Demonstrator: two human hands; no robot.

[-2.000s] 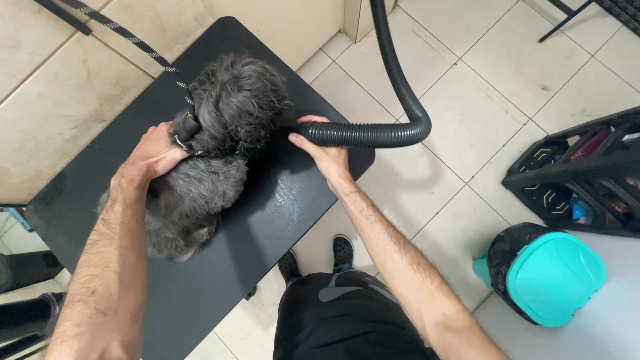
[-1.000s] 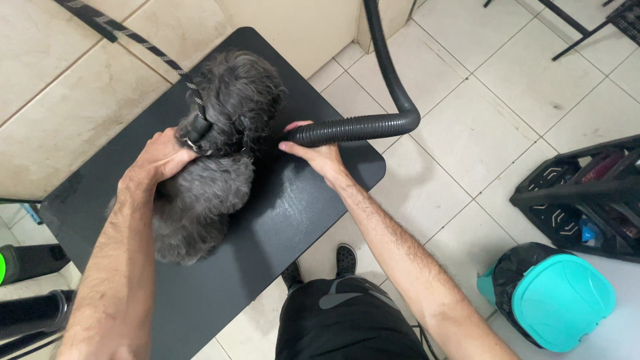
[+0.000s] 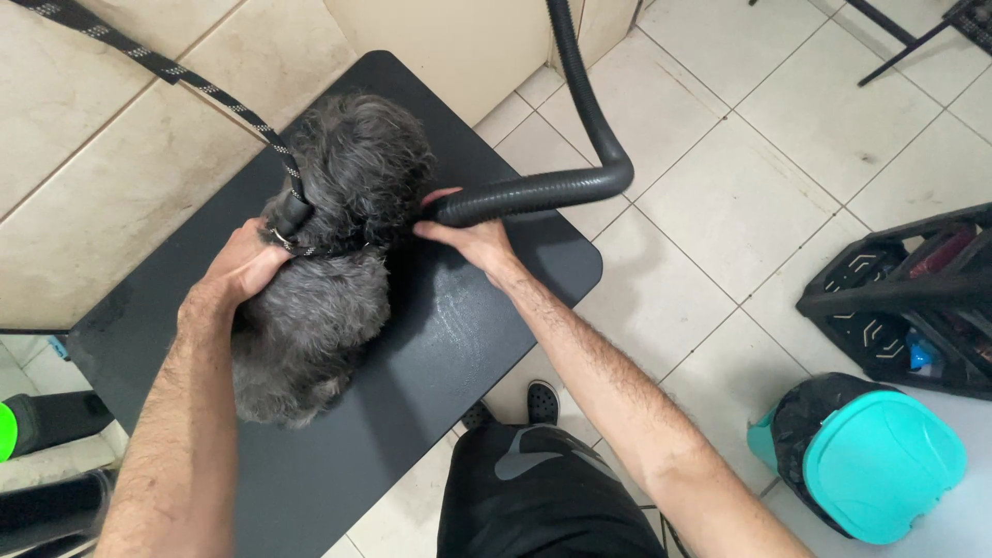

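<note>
A curly grey dog [image 3: 314, 325] is on a black grooming table [image 3: 434, 403], with its head toward the far end. A black patterned grooming loop [image 3: 240, 108] runs down from the upper left to its neck. My left hand [image 3: 246, 260] rests against the dog's neck and shoulder beside the loop; its fingertips are hidden in the fur, so its grip cannot be told. My right hand [image 3: 473, 236] holds the end of a black ribbed dryer hose [image 3: 535, 192] close to the dog's chest and chin, thumb below and a finger above. The hose's tip is hardly visible against the dark fur.
A tiled wall [image 3: 93, 155] borders the table's left side. On the tiled floor at right stand a black plastic rack [image 3: 914, 302] and a bin with a turquoise lid [image 3: 883, 465]. Black cylindrical objects [image 3: 58, 422] lie at lower left. The hose bends over the floor.
The view has shifted slightly. Both hands keep about the same places on the dog and the hose.
</note>
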